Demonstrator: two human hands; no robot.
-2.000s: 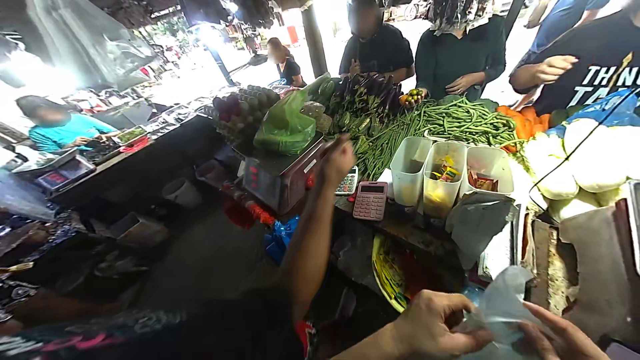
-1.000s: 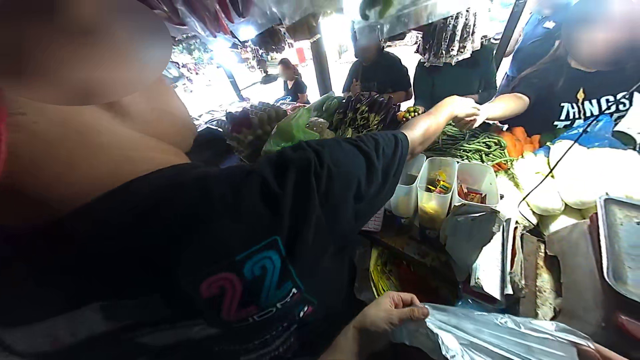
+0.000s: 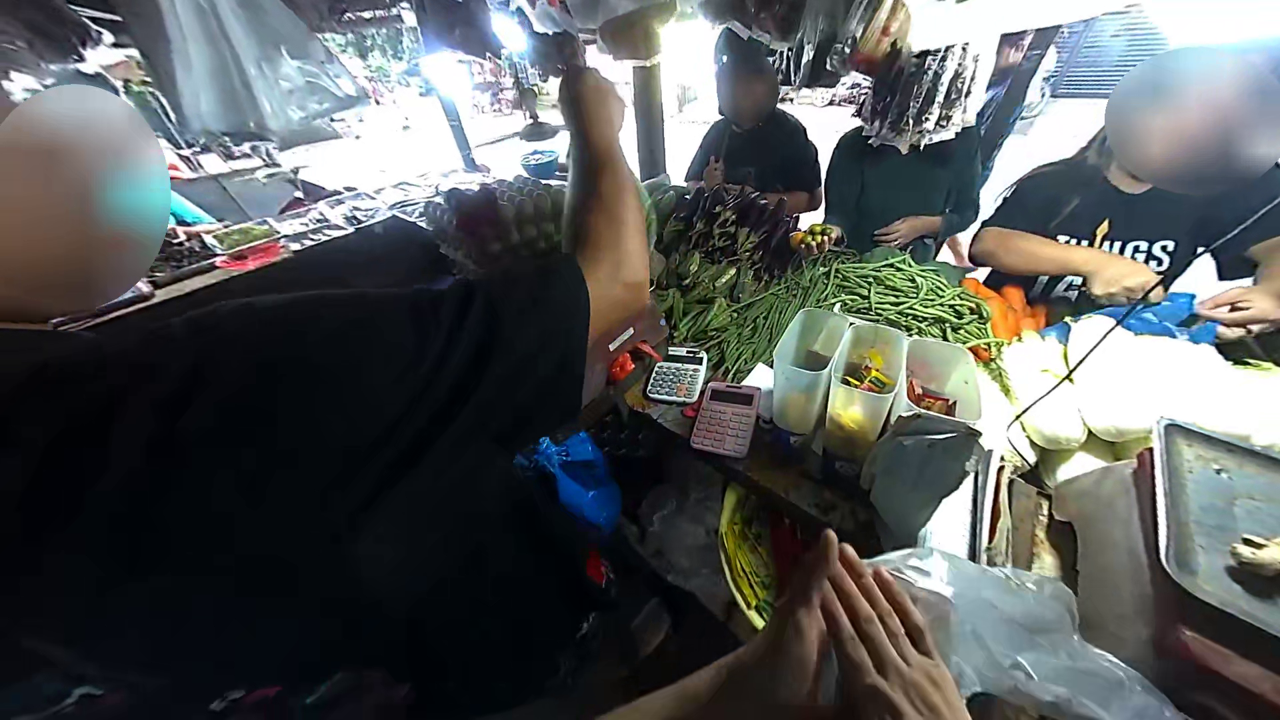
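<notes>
At the lower middle of the head view, my left hand (image 3: 785, 640) and my right hand (image 3: 880, 635) are pressed palm to palm, fingers straight and pointing up. A clear plastic bag (image 3: 1030, 630) is pinched between them and spreads out to the right, partly hidden by my right hand. Just beyond my hands is a yellow-rimmed basin (image 3: 735, 560) with thin green and yellow vegetables. Further up lie a pink calculator (image 3: 725, 420) and a white calculator (image 3: 677, 376), beside several translucent plastic containers (image 3: 803, 375) holding small packets.
A co-worker in a black shirt (image 3: 300, 470) fills the left, one arm (image 3: 610, 220) raised. Green beans (image 3: 900, 300), eggplants (image 3: 735, 225), carrots (image 3: 1005, 310) and pale vegetables (image 3: 1130, 380) cover the stall. A metal tray (image 3: 1225, 520) is at right. Several people stand across, one handling a blue bag (image 3: 1130, 322).
My hands were apart with the bag stretched between them; now their palms meet. The co-worker's arm, which reached to a person across the stall, is now raised towards the hanging goods.
</notes>
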